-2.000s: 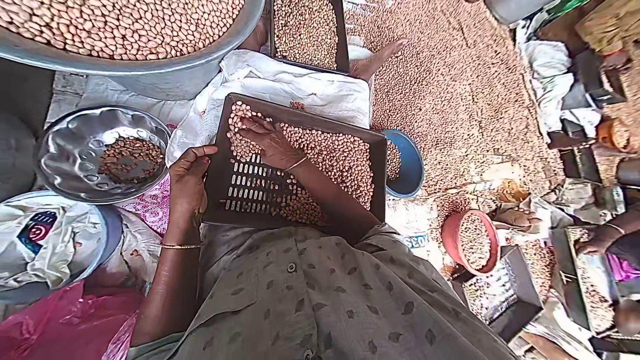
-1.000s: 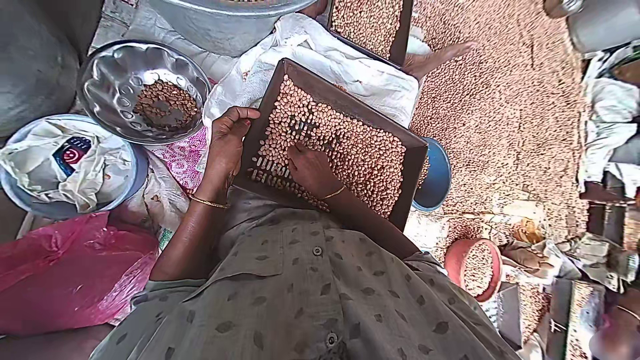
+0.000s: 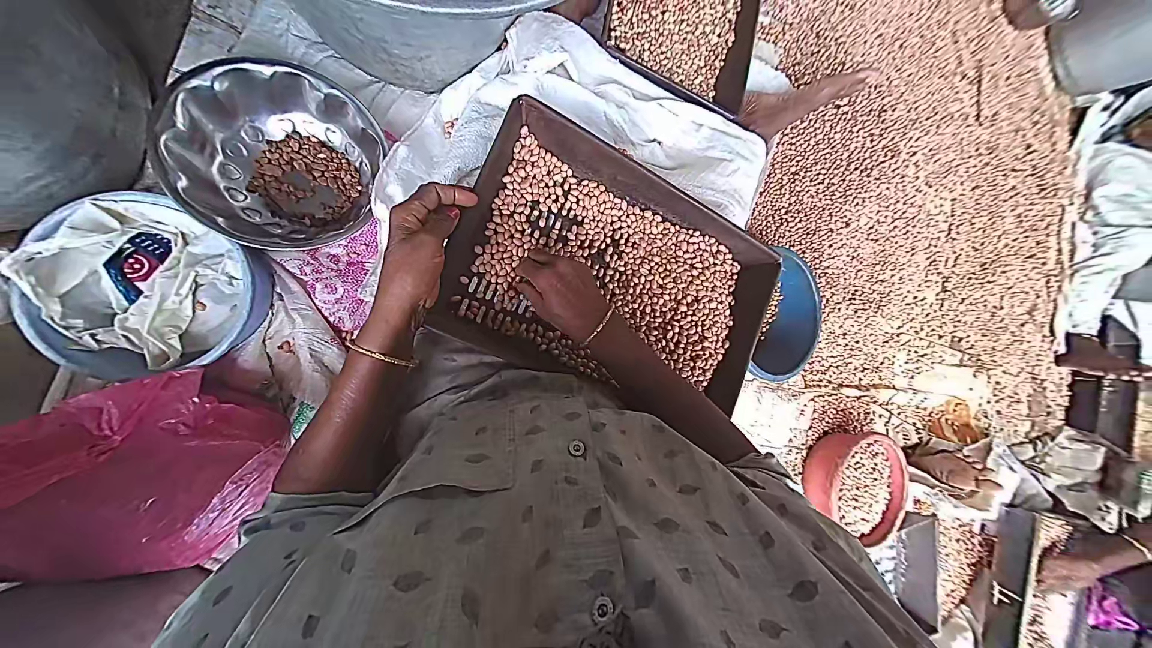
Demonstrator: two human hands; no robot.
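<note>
A dark slotted tray (image 3: 621, 189) lies tilted across my lap, its bottom covered with shelled peanuts (image 3: 666, 279). My left hand (image 3: 418, 252) grips the tray's left rim, thumb and fingers closed on the edge. My right hand (image 3: 562, 292) is inside the tray, fingers bent down among the peanuts; whether any are held between the fingertips cannot be seen. Bare slots show around the right fingers. To the left stands a shiny fluted metal bowl (image 3: 202, 117) with a small heap of darker peanuts or pieces (image 3: 306, 180).
Left are a blue basin (image 3: 256, 288) with a white bag and a pink plastic bag (image 3: 144, 477). A large metal tub (image 3: 414, 45) and another peanut tray (image 3: 747, 54) stand ahead. Blue (image 3: 796, 315) and red (image 3: 819, 477) tubs stand right, beside peanuts spread on the floor. Another person's hand (image 3: 1080, 558) is lower right.
My right hand has moved from the tray's far left part towards its near middle, its fingers now bent. My left hand stays on the rim. The view has shifted.
</note>
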